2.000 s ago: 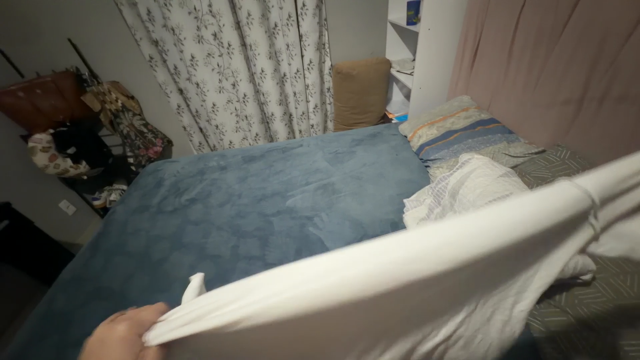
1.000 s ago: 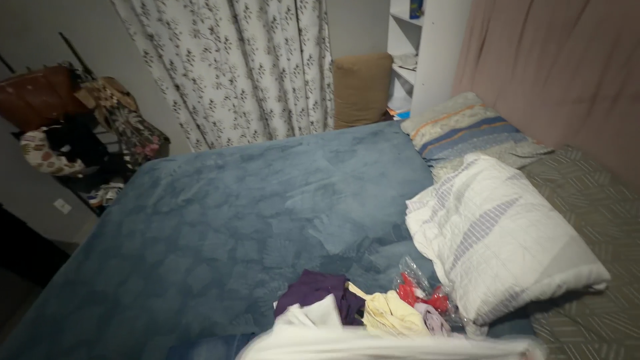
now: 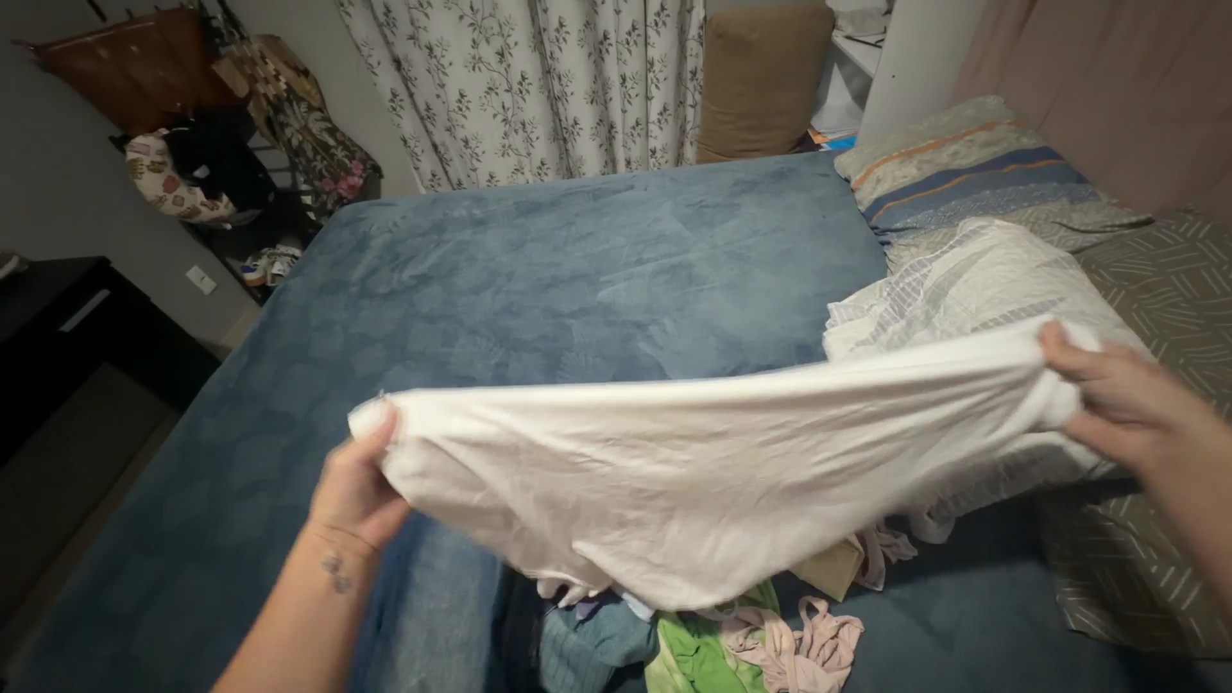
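A white cloth [image 3: 674,472], perhaps a garment, is stretched sideways above a bed with a blue cover [image 3: 597,279]. Its left end is gripped by my left hand [image 3: 361,486], thumb on top. My right hand [image 3: 1116,395] pinches the right end, over a white patterned pillow [image 3: 1001,279]. Below the cloth's lower edge lie a bright green garment [image 3: 698,654], a pink garment [image 3: 808,640], a teal ribbed garment [image 3: 597,645] and blue denim [image 3: 428,606]. The cloth hides part of this pile.
A striped pillow [image 3: 1001,173] and a dark patterned pillow [image 3: 1155,298] lie at the right. Past the bed's far edge are a brown cushion [image 3: 765,82] and a floral curtain [image 3: 539,87]. A rack with bags [image 3: 144,67] and a black cabinet [image 3: 67,308] stand at left.
Both hands now show, holding the white cloth spread out. Two seconds ago only one hand was visible on it, and one second ago the cloth was low at the bottom edge.
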